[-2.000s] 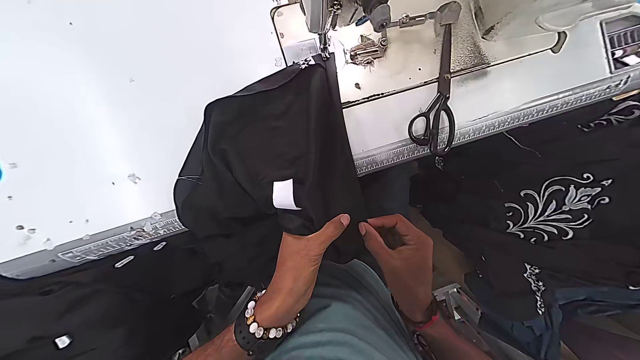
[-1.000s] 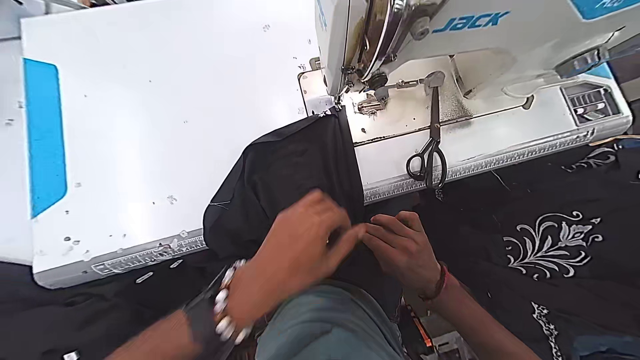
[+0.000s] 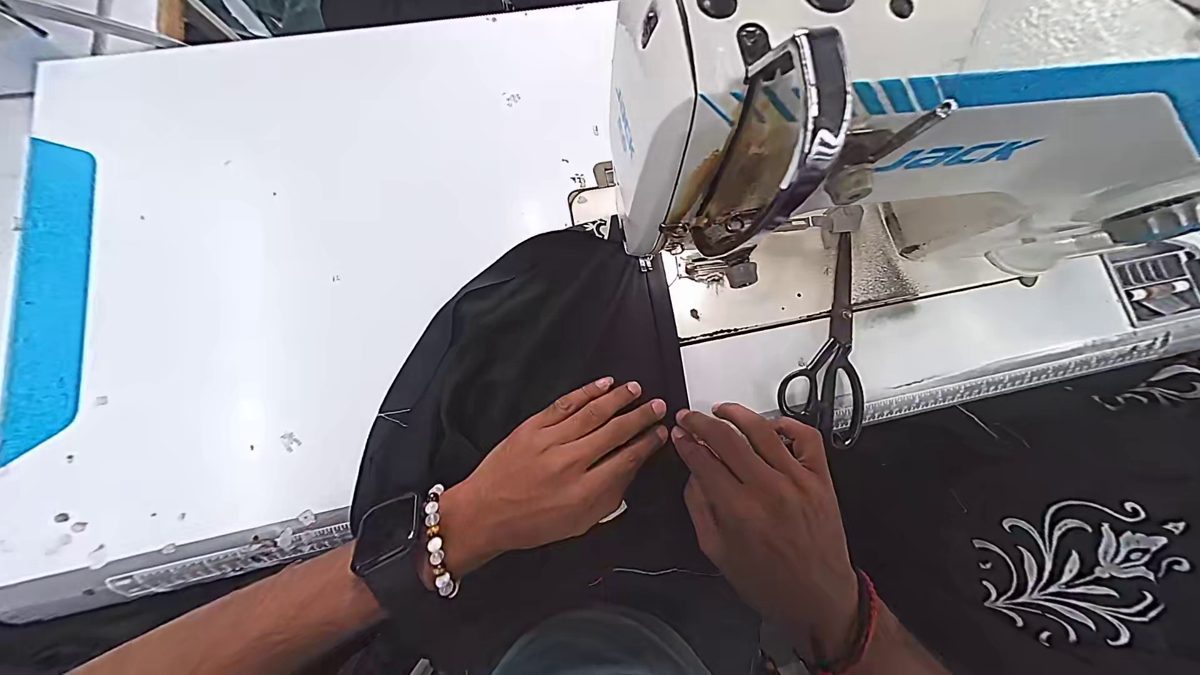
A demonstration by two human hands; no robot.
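Note:
Black fabric (image 3: 525, 347) runs from under the presser foot (image 3: 646, 264) of a white Jack sewing machine (image 3: 650, 141) down over the table edge. My left hand (image 3: 562, 459), with a watch and a beaded bracelet at the wrist, lies on it, fingers extended and close together. At the fabric's right edge my right hand (image 3: 759, 497) has its fingers bent, the thumb tucked under; the edge seems pinched between them. The fingertips of both hands nearly meet. Part of a white label (image 3: 614, 512) shows beside my left hand.
Black-handled scissors (image 3: 827, 389) lie on the machine bed, right of the fabric. A ruler strip (image 3: 1012, 380) follows the front edge. Black cloth with white embroidery (image 3: 1078, 572) hangs at the right. Small scraps and lint dot the white table (image 3: 216, 281). A small parts tray (image 3: 1158, 281) sits far right.
My left hand has moved up from the lower part of the fabric and now lies flat near the seam edge. The white label, fully visible earlier, is mostly covered. The view has shifted, showing more of the machine.

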